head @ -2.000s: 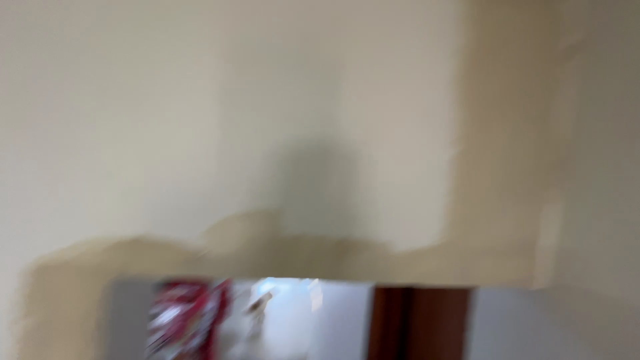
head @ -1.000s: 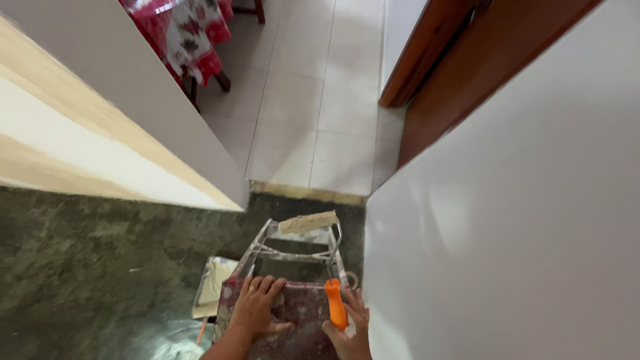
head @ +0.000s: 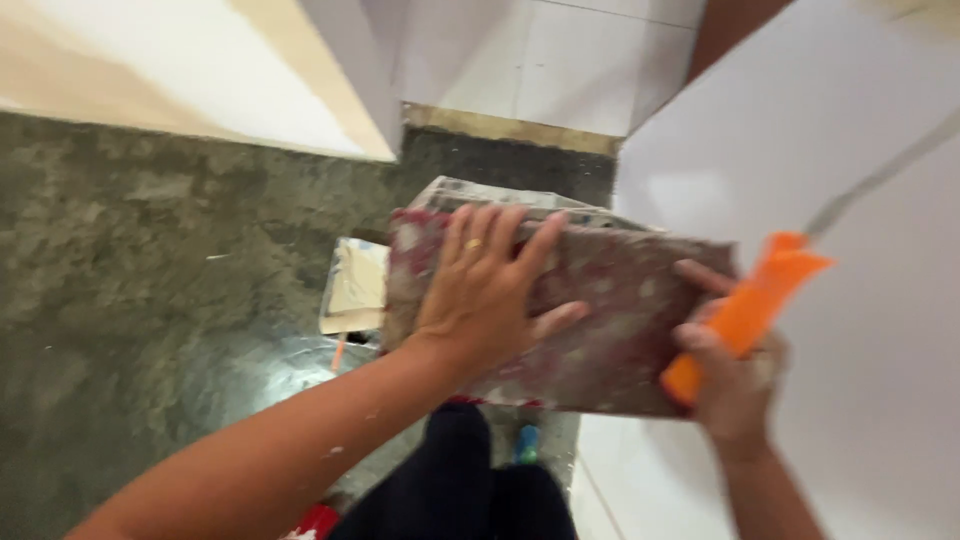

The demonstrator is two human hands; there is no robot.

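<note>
My left hand point(head: 487, 289), with a ring on one finger, rests spread on the paint-spattered dark red top board point(head: 600, 322) of a stepladder or stand. The orange handle point(head: 750, 307) of a paint roller is held in my right hand point(head: 739, 367) at the board's right end, where a finger also touches the board. The roller's metal rod point(head: 862, 191) points up and right; its head is out of view. Behind the board's far edge part of the metal frame point(head: 510, 193) shows.
A paint tray point(head: 352, 289) with cream paint lies on the concrete floor point(head: 150, 247), left of the board. A white wall point(head: 810, 150) stands close on the right, a partly painted wall point(head: 195, 67) at the left. A threshold point(head: 510, 124) meets white floor tiles ahead.
The roller was upright with its head in view above the board; its rod now leans to the right and the head is out of view. My view has moved nearer the board.
</note>
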